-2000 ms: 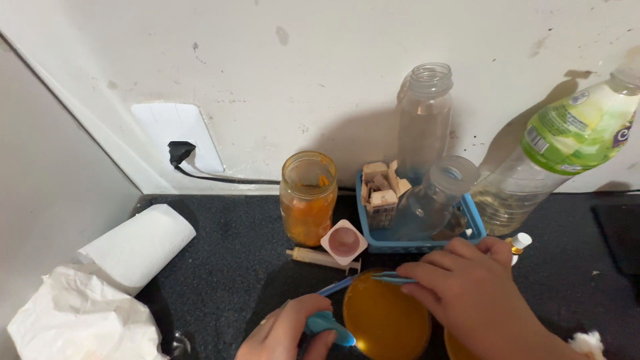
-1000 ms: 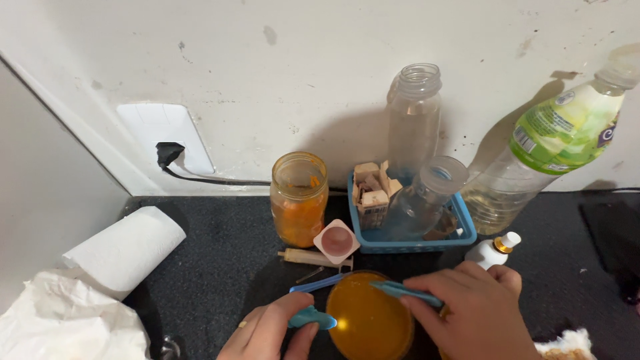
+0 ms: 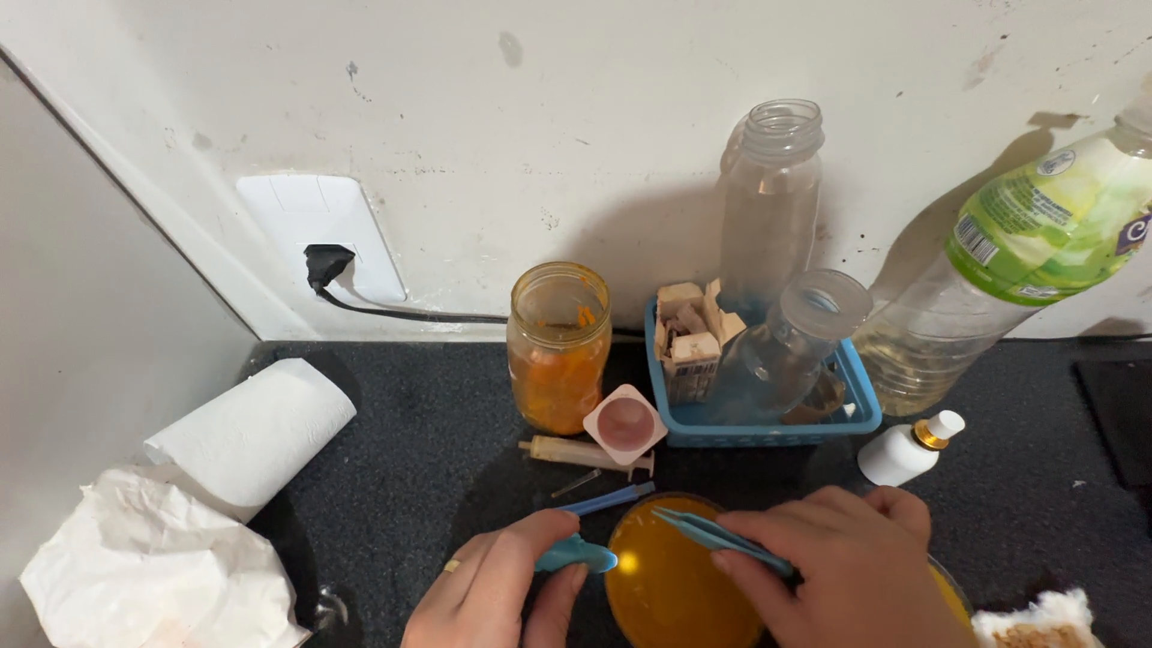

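My left hand [image 3: 508, 585], with a ring on one finger, holds a small blue light [image 3: 576, 555] at the left rim of a round dish of orange liquid [image 3: 679, 594]. A bright spot shows on the dish beside the light. Blue tweezers [image 3: 720, 537] are gripped in my right hand [image 3: 837, 567], their tips over the upper part of the dish. Whether the tips touch the liquid I cannot tell. Part of a second orange dish [image 3: 950, 589] shows behind my right hand. A blue plastic tool [image 3: 607, 499] lies just above the first dish.
Behind stand a jar with orange contents [image 3: 558, 360], a pink-white cup [image 3: 625, 424], a syringe [image 3: 585, 453] and a blue basket [image 3: 774, 435] holding glass bottles. A white dropper bottle [image 3: 900, 453] and a large plastic bottle [image 3: 936, 333] are right; a paper roll [image 3: 256, 436] and crumpled paper [image 3: 162, 567] left.
Both hands keep their hold on the light and the tweezers. The white dropper bottle, mostly hidden by my right hand two seconds ago, now shows fully.
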